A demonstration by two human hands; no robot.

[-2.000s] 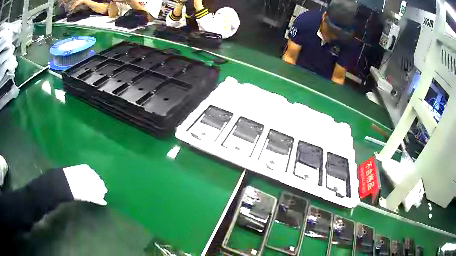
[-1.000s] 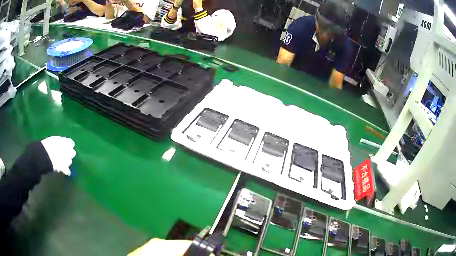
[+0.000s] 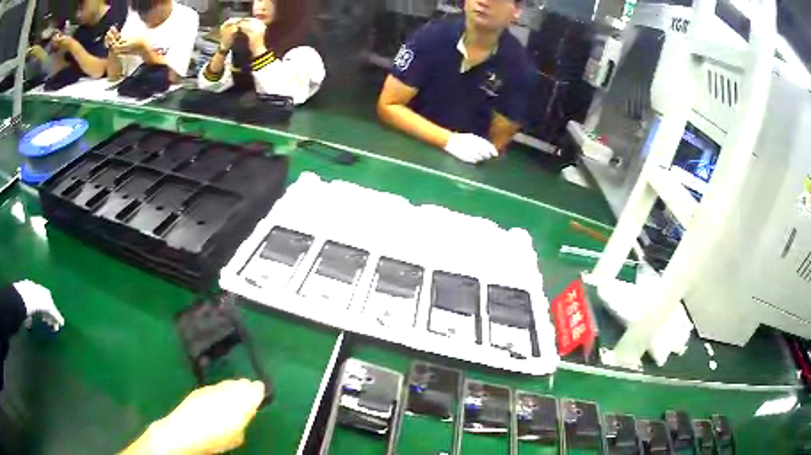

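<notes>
My left hand, pale yellowish, enters from the bottom edge left of centre. Its fingers grip the lower end of a dark phone frame held tilted above the green belt, left of the row. My right hand is out of the picture. A row of several dark phone frames with metallic rims lies along the bottom right; their lower ends are cut off by the edge. The white blister tray lies beyond them, with dark parts in its five pockets.
A stack of black blister trays and a blue reel stand left. A neighbour's white-gloved hand is at the left edge. A red sign and white machine stand are right. Several people sit opposite.
The view has shifted, so the trays sit further left. My left hand has brought the dark frame away from the row, leftward. The person in dark blue has raised their head.
</notes>
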